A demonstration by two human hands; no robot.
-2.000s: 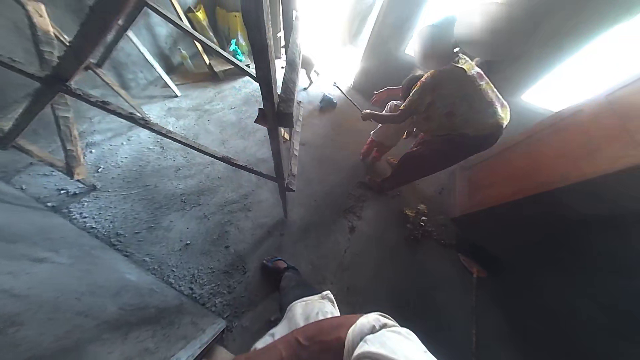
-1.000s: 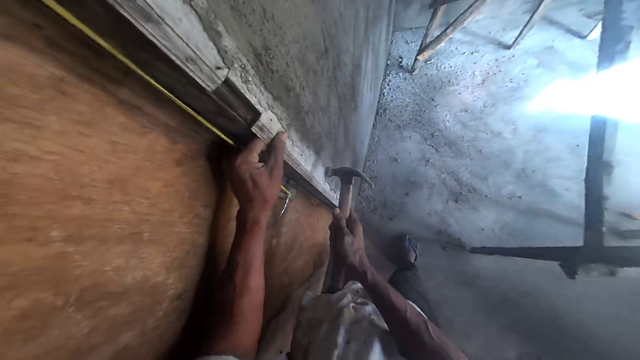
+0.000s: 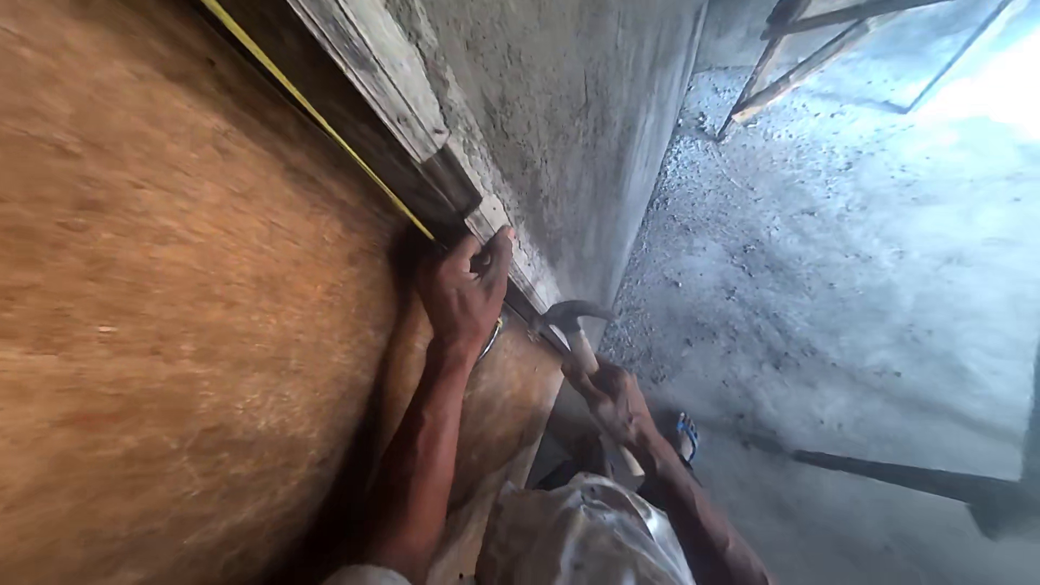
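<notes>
My right hand (image 3: 613, 398) grips the wooden handle of a claw hammer (image 3: 577, 317), whose dark metal head lies beside the lower end of a weathered wooden frame (image 3: 382, 73). My left hand (image 3: 467, 284) is at that frame, thumb and fingers bent against its edge; whether something small is between them is hidden. A yellow tape measure blade (image 3: 317, 118) runs from the upper left down to the left hand. Below the left wrist, a small curved shiny thing (image 3: 491, 340) shows partly, too hidden to name.
A brown wooden panel (image 3: 187, 309) fills the left side. A rough cement wall (image 3: 561, 114) rises beside the frame. Loose grit lies on the concrete floor (image 3: 780, 268). Wooden trestle legs (image 3: 788, 81) stand at upper right, and a dark beam (image 3: 902, 473) crosses at lower right.
The view has swung from the room and another person to the panel and frame. Since one second ago, both hands have stayed in about the same places, the hammer still held near the frame.
</notes>
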